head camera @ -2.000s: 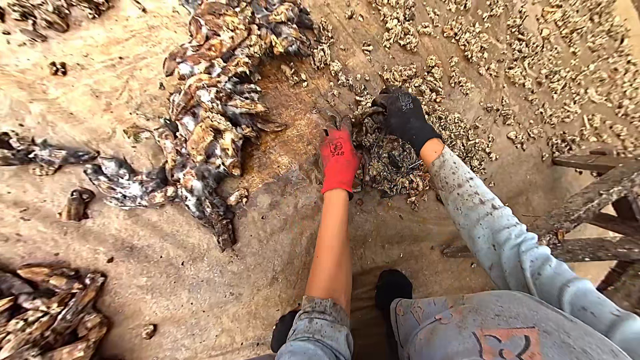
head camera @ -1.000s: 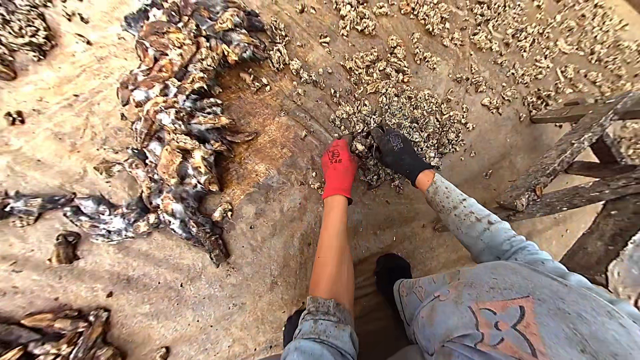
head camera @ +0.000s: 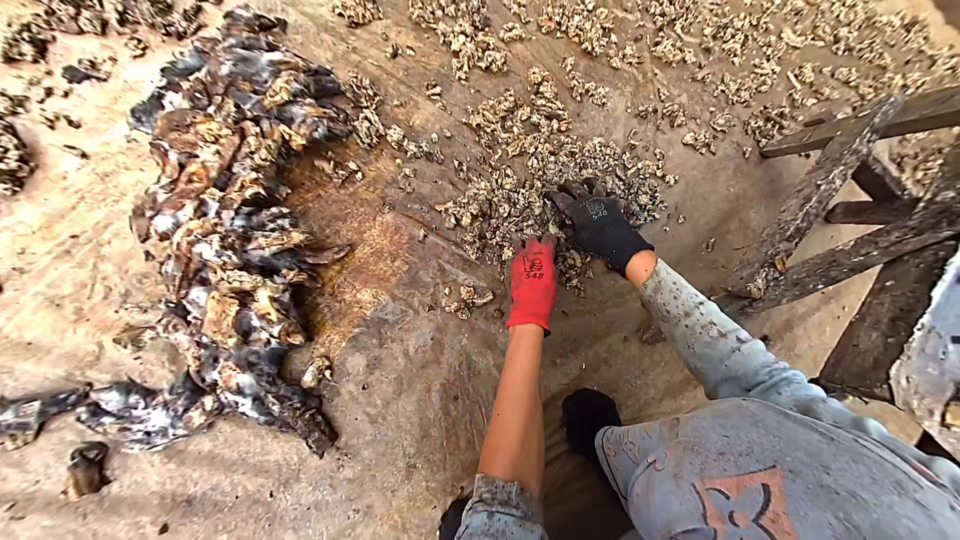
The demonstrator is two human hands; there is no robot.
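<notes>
My left hand (head camera: 533, 281), in a red coated glove, rests with its fingertips at the near edge of a pile of small, crumpled, greyish-tan pieces (head camera: 495, 202), perhaps shellfish or dried matter; I cannot tell which. To its right, my right hand (head camera: 596, 221), in a black glove, lies over the same pile, its fingers dug partly among the pieces. The fingertips of both hands are partly hidden, so whether either grips anything does not show. A few loose bits (head camera: 466, 298) lie on the ground left of the red glove.
A long heap of larger, dark, wet-looking brown pieces (head camera: 225, 225) runs down the left side. A weathered wooden frame (head camera: 810, 202) stands at the right. More small pieces (head camera: 750, 67) are scattered over the far ground. One dark lump (head camera: 88, 469) lies at the lower left.
Earlier the hands were close together at the pile; now the black glove has spread farther over it, to the right of the red one. The view has shifted somewhat.
</notes>
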